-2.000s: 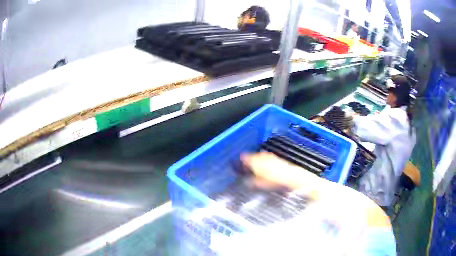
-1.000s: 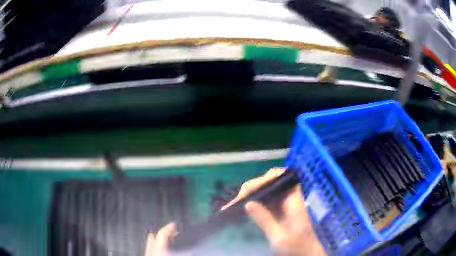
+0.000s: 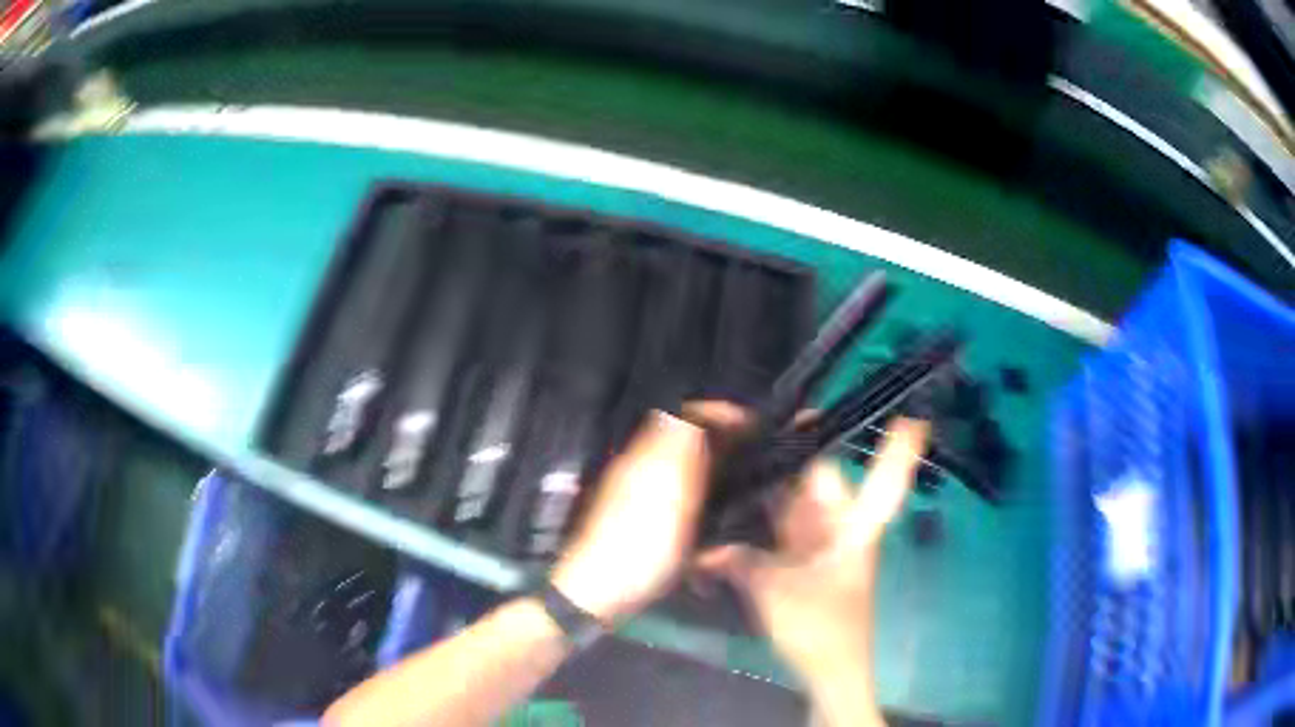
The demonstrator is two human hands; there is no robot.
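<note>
A black folding leg unit (image 3: 838,341) is held between my hands, with its long bars spread apart and pointing up and right. My left hand (image 3: 646,497) is closed around its lower end; a dark band is on the wrist. My right hand (image 3: 824,533) is against the unit from the right, its fingers partly spread. The hub is hidden by the fingers and blurred. A black slotted tray (image 3: 497,298) lies left of the hands, with units with silver ends (image 3: 483,476) in its channels. Small black pieces (image 3: 973,426) lie loose right of the held unit.
The blue basket (image 3: 1136,526) stands at the right edge. A lined blue crate (image 3: 284,582) with dark contents is below the bench edge at left. A pale rail (image 3: 568,168) runs behind the teal mat (image 3: 185,256), with the dark green conveyor beyond.
The view has swung left and down from the blue basket to the slotted tray. The black bundle taken from the basket side is now over the mat, its bars spread between both hands.
</note>
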